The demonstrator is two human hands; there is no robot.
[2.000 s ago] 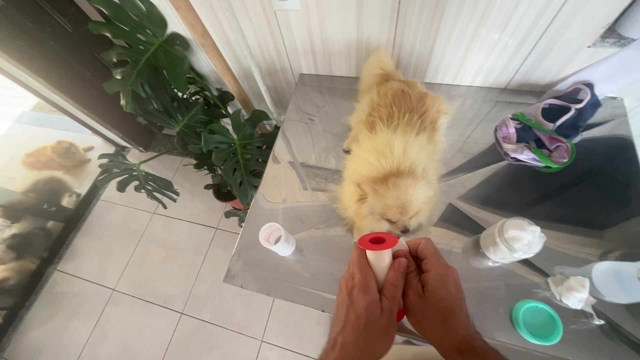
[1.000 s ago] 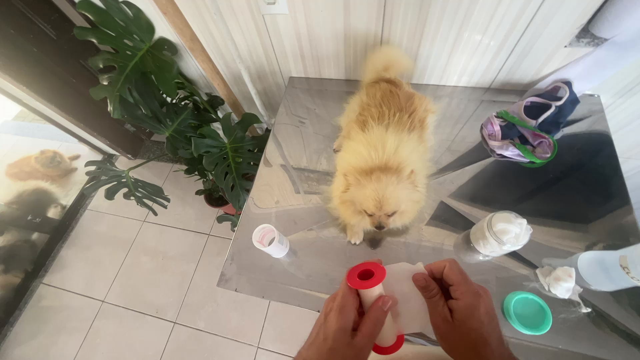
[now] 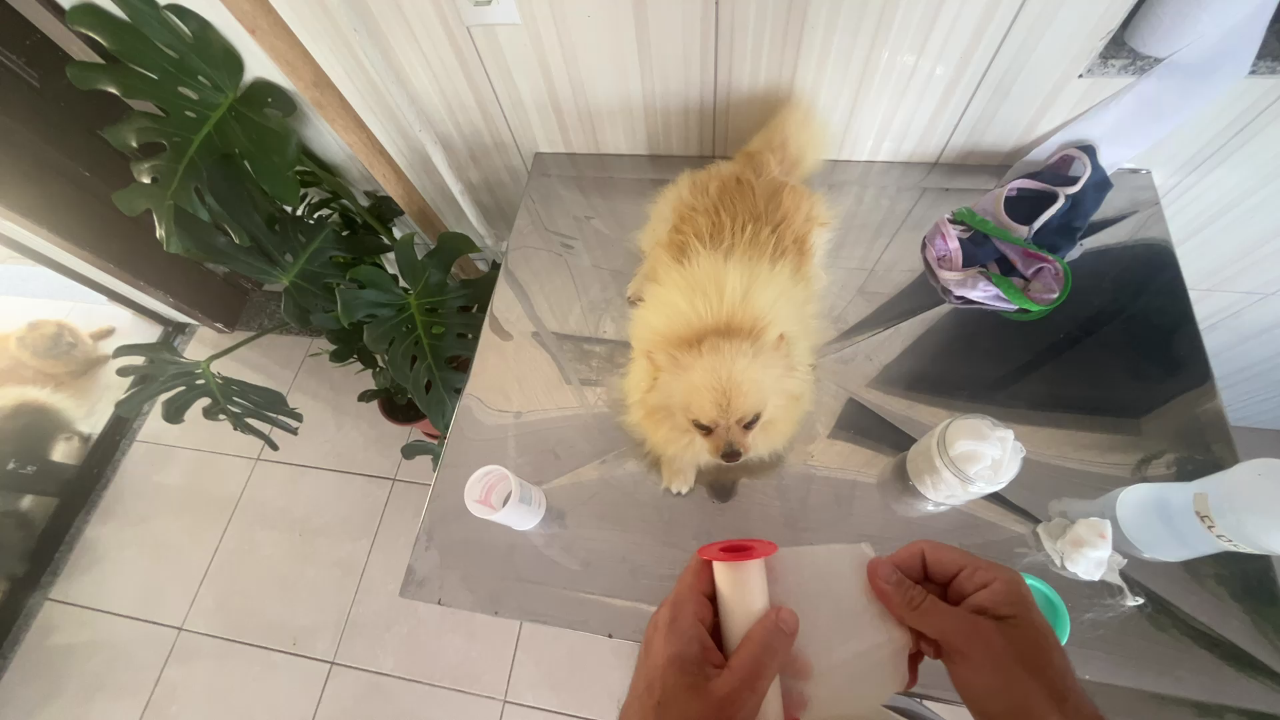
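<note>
Near the bottom centre, my left hand [image 3: 705, 645] grips a roll of white medical tape [image 3: 742, 600] on a spool with a red flange. A wide strip of the tape [image 3: 835, 625] stretches from the roll to my right hand [image 3: 975, 625], whose thumb and fingers pinch its free edge. Just beyond the hands a fluffy cream-coloured dog [image 3: 725, 330] lies on the shiny metal table [image 3: 580, 560], facing me, one front paw stretched forward. The lower end of the spool is hidden by my left hand and the frame edge.
A white plastic cup [image 3: 505, 498] stands left. To the right are a jar of cotton [image 3: 965, 460], a cotton wad [image 3: 1085, 548], a labelled bottle [image 3: 1200, 510], a green lid [image 3: 1046, 608] and a purple-and-navy cloth garment [image 3: 1010, 245]. A large-leaved plant [image 3: 415, 310] grows beside the table's left edge.
At first both hands were together on the roll. My right hand has since moved right, drawing out a strip of tape that is now longer than a second ago.
</note>
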